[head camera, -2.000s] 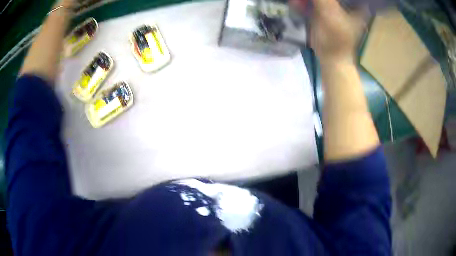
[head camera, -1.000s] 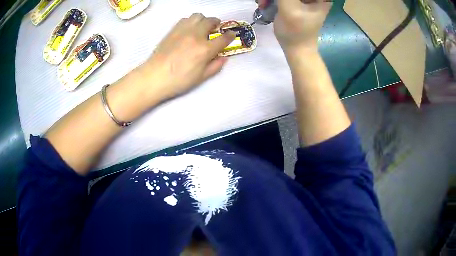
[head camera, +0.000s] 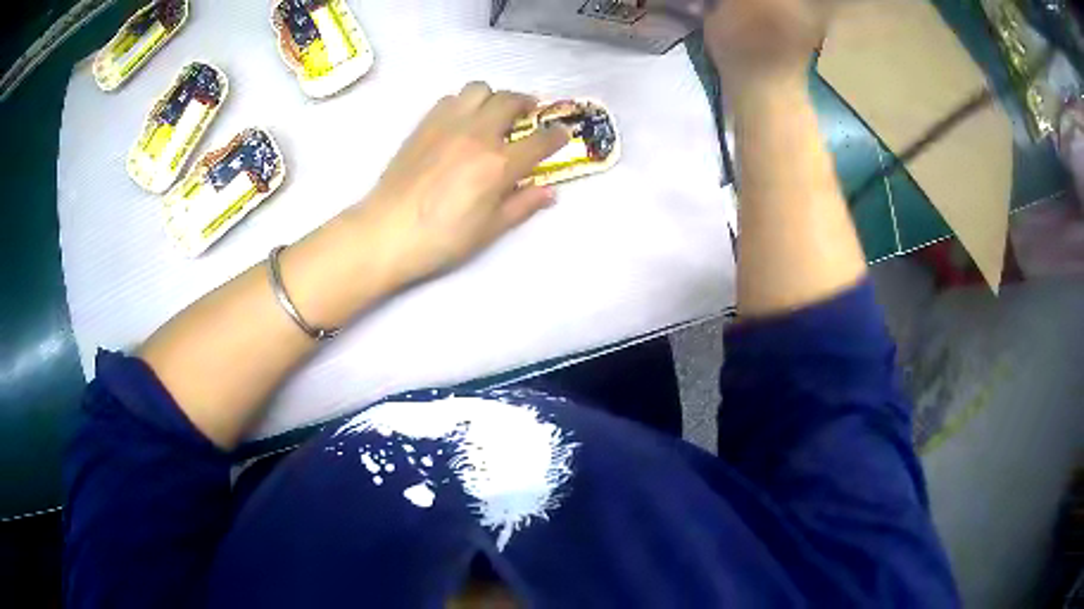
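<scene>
An open housing half (head camera: 600, 152) with a dark circuit board and yellow battery lies flat on the white mat, its board end to the right. My left hand (head camera: 458, 179) holds its left end, with fingers over the battery and the thumb at the near edge. My right hand (head camera: 767, 36) is blurred at the top edge, right of the screw feeder's front. What it holds is cut off or too blurred to tell, though a dark blurred cord runs to its right.
Several more open housing halves (head camera: 224, 190) lie on the white mat (head camera: 499, 297) at the left and upper left. The grey screw feeder (head camera: 571, 26) stands at the top edge. A cardboard sheet (head camera: 939, 131) lies at the right on the green surface.
My left hand came in from the far left and now holds a housing half at the middle. My right hand, with a screwdriver beside the board one second ago, has moved up and right.
</scene>
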